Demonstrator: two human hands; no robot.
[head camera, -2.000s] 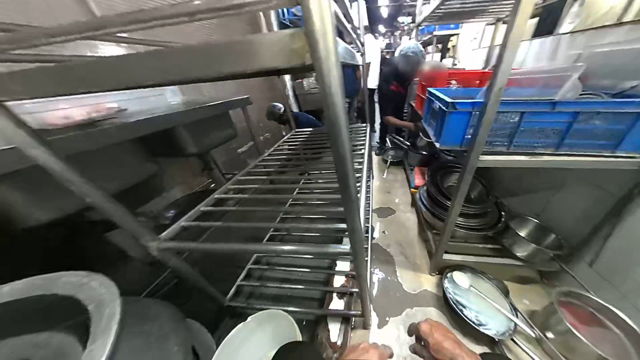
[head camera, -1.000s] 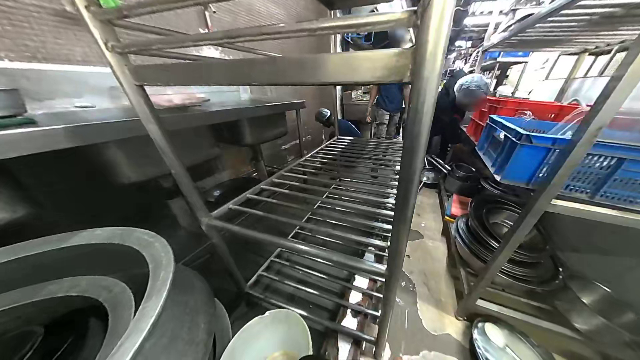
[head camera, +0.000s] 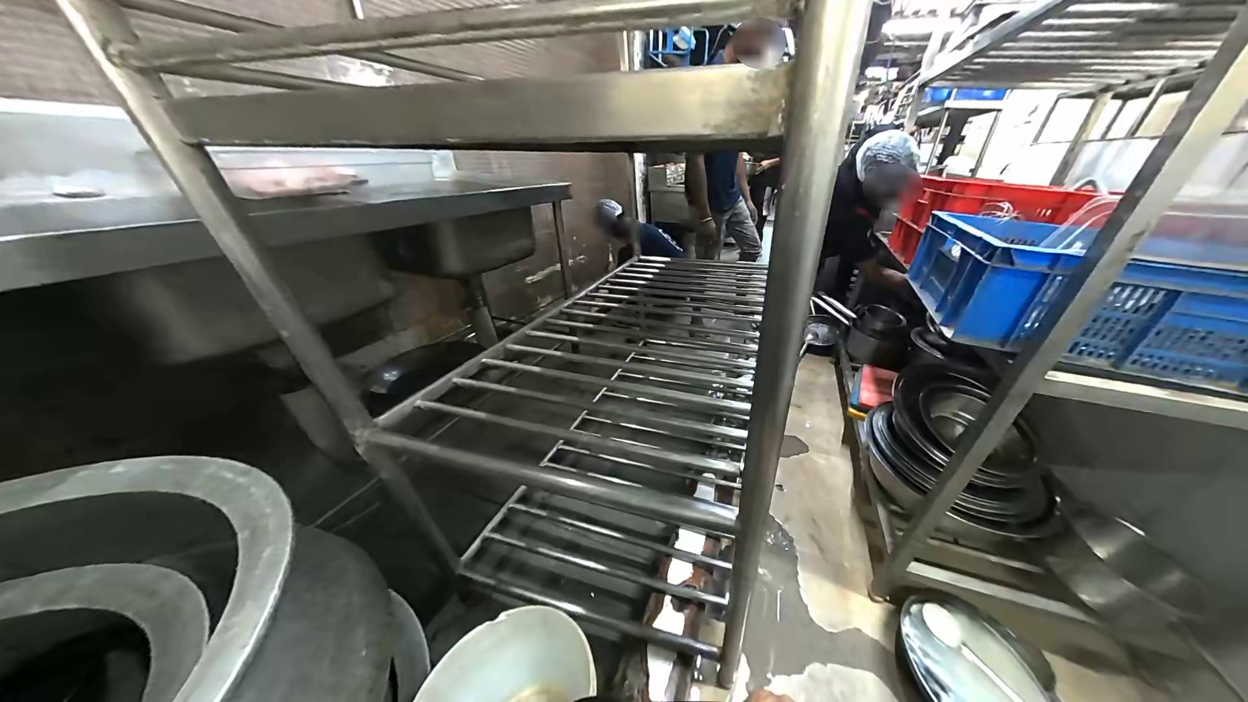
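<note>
Only a sliver of skin shows at the bottom edge, probably my right hand (head camera: 770, 696); what it holds or touches is hidden. My left hand is out of view. Just left of that sliver stands the upright post of a metal rack (head camera: 790, 341) with slatted bar shelves. A pale bowl-shaped vessel (head camera: 512, 658) lies at the rack's near foot, and large grey metal pots (head camera: 331, 604) fill the lower left. On the floor at the lower right is a shiny metal pan or lid (head camera: 960, 648) with a long-handled utensil lying across it.
Stacked round pans (head camera: 965, 429) and a steel basin (head camera: 1121, 565) sit low on the right rack, below a blue crate (head camera: 994, 273) and a red crate (head camera: 1033, 200). A person (head camera: 868, 195) bends in the wet aisle; others are farther back. A steel counter with sinks (head camera: 468, 205) runs along the left.
Two seconds ago both my hands showed at the bottom edge; now only a sliver of skin does. The view has swung so that the rack and pots fill more of it.
</note>
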